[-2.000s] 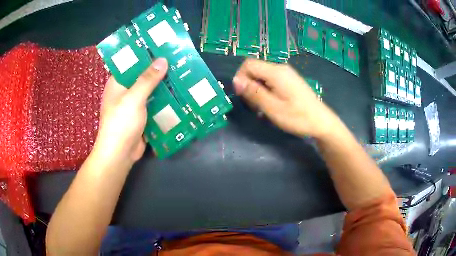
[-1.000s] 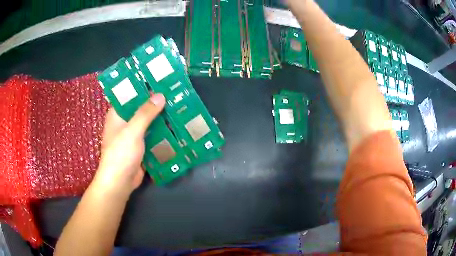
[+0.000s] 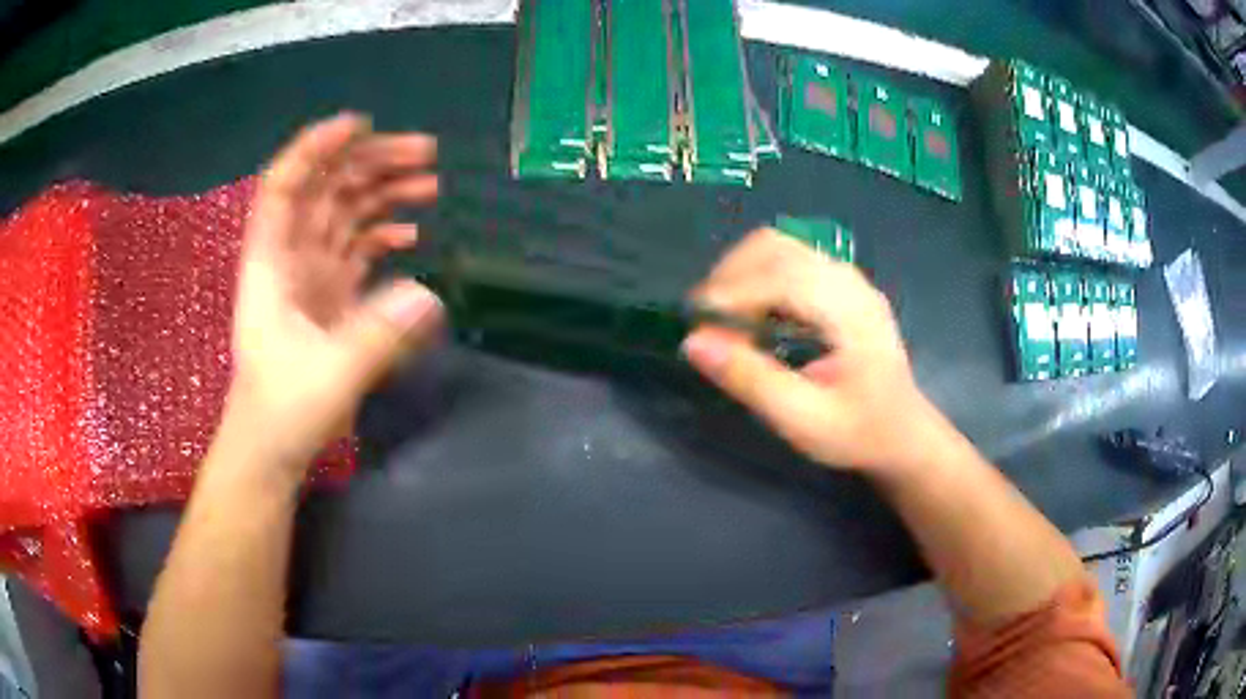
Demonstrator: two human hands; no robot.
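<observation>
My right hand grips the right end of a long, dark, blurred PCB piece, seen nearly edge-on above the black mat. Its left end lies by my left hand. My left hand is open, with its fingers spread and blurred; whether its thumb touches the piece I cannot tell. A green PCB stack lies on the mat behind my right hand, which partly hides it.
A red bubble bag lies at the left. Long green strips stand at the back centre. Boards with brownish pads are right of them, then stacks with pale pads. A clear plastic bag and black cable lie far right.
My right hand has come back from the upper right and grips the PCB piece. My left hand has opened, and the two boards it held face-up now appear as one dark, edge-on piece.
</observation>
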